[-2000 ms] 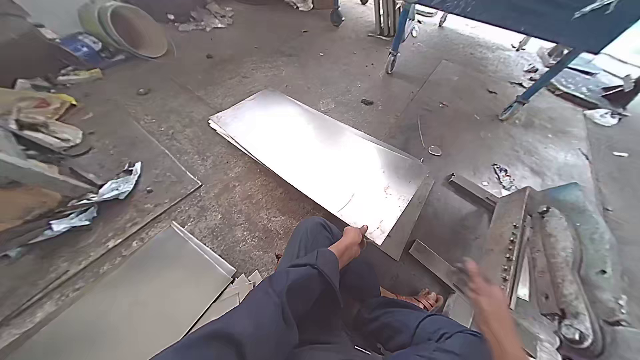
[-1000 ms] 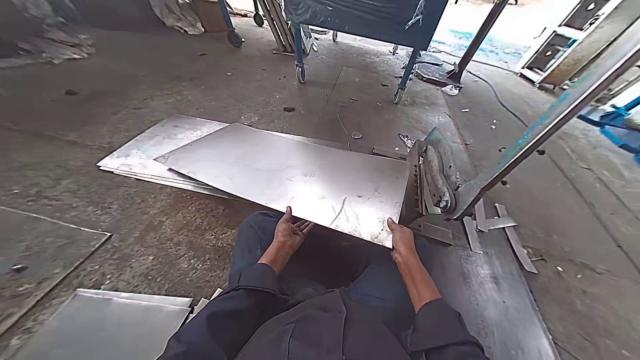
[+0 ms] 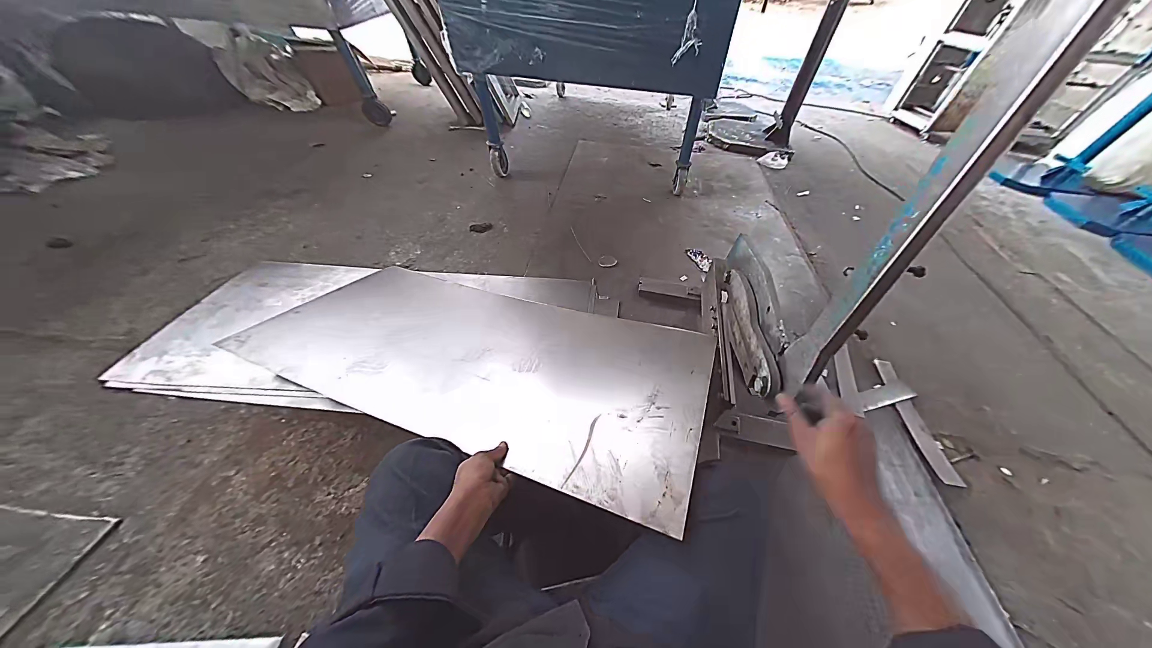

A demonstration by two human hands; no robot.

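My left hand (image 3: 481, 481) grips the near edge of a rectangular metal sheet (image 3: 504, 369), thumb on top. The sheet lies tilted over a stack of similar sheets (image 3: 193, 346) on the floor, and its right edge is beside a floor-standing lever shear (image 3: 751, 337). My right hand (image 3: 828, 432), blurred, is at the lower end of the shear's long metal lever (image 3: 900, 234); whether its fingers close on anything cannot be told. The shear's blade is partly hidden behind its side plate and pivot link.
Metal offcut strips (image 3: 913, 423) lie right of the shear. Behind stands a blue wheeled cart (image 3: 589, 45) with casters on the floor. A cable (image 3: 855, 157) crosses the floor at the back right. Another sheet (image 3: 45, 558) lies at the lower left.
My right hand has left the sheet's right corner and moved right to the shear's lever. My left hand still holds the near edge. Two seconds ago the sheets lay together in the stack.
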